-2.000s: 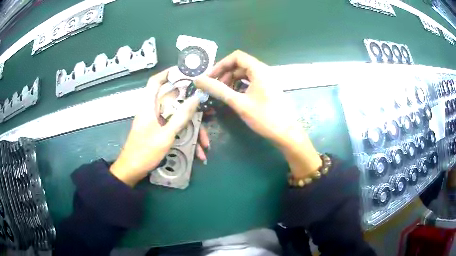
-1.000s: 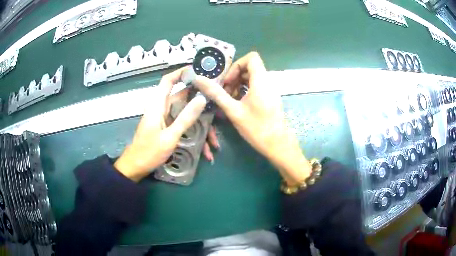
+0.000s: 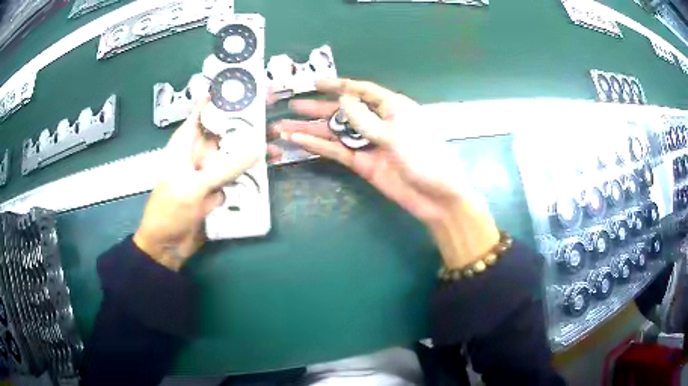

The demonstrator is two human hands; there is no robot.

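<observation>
My left hand (image 3: 181,185) grips a light grey four-seat housing bar (image 3: 240,215) upright, near the picture's left centre. Its upper two seats hold black-rimmed round inserts; the lower two look pale and are partly covered by my fingers. My right hand (image 3: 392,147), to the right of the bar and apart from it, holds another round insert (image 3: 348,130) against the palm under the thumb, with the other fingers spread towards the bar.
Scalloped bars (image 3: 72,137) lie on the green belt (image 3: 422,45), one behind the held bar. Clear blister trays (image 3: 554,249) of inserts stand at the right. Dark ribbed bars (image 3: 34,294) are stacked at the lower left. A filled bar (image 3: 617,87) lies at the upper right.
The held bar has moved left and turned upright, and a second black-rimmed insert now shows in it. My hands have moved apart; a round insert now shows in my right hand. Belt parts have shifted right.
</observation>
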